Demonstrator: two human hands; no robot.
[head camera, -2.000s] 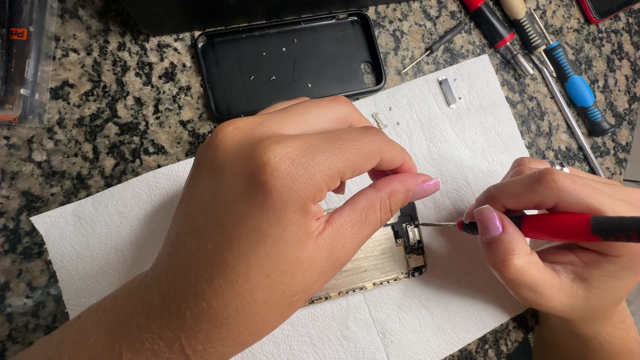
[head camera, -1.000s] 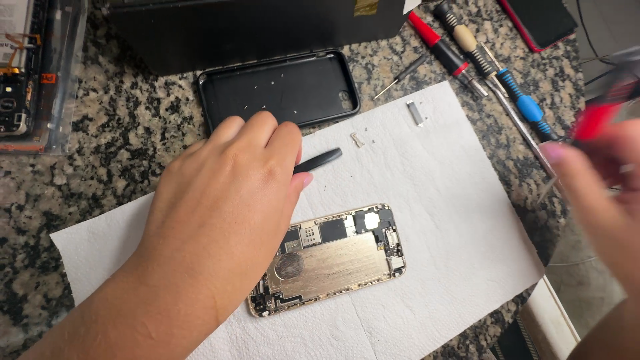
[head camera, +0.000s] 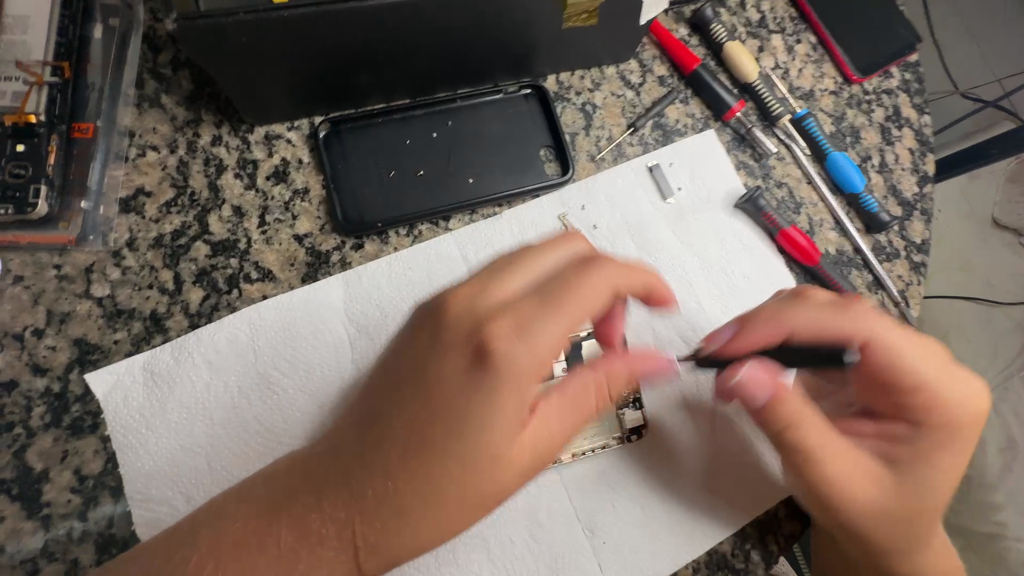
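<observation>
My left hand (head camera: 496, 360), blurred, hovers over an opened smartphone (head camera: 632, 418) with its thumb and index finger apart and nothing visible between them. It hides most of the phone, whose right end shows metal parts on a white paper towel (head camera: 240, 384). At the right, my right hand (head camera: 848, 400) holds a slim black tool (head camera: 784, 357) between thumb and fingers. The tool's thin tip points left, close to my left thumb; its exact shape is blurred. A small metal bracket (head camera: 661, 182) and tiny parts (head camera: 565, 220) lie on the towel's upper part.
A black phone case (head camera: 448, 160) holding several tiny screws lies beyond the towel, before a black box (head camera: 400, 64). Screwdrivers, including a red and black one (head camera: 796, 244), lie at the right near a red-edged phone (head camera: 864, 32). Phone parts in clear plastic (head camera: 88, 176) are at the left.
The red and black screwdriver, in my right hand two seconds ago, now lies by the towel's right edge. The black tool, in my left hand one second ago, is now in my right.
</observation>
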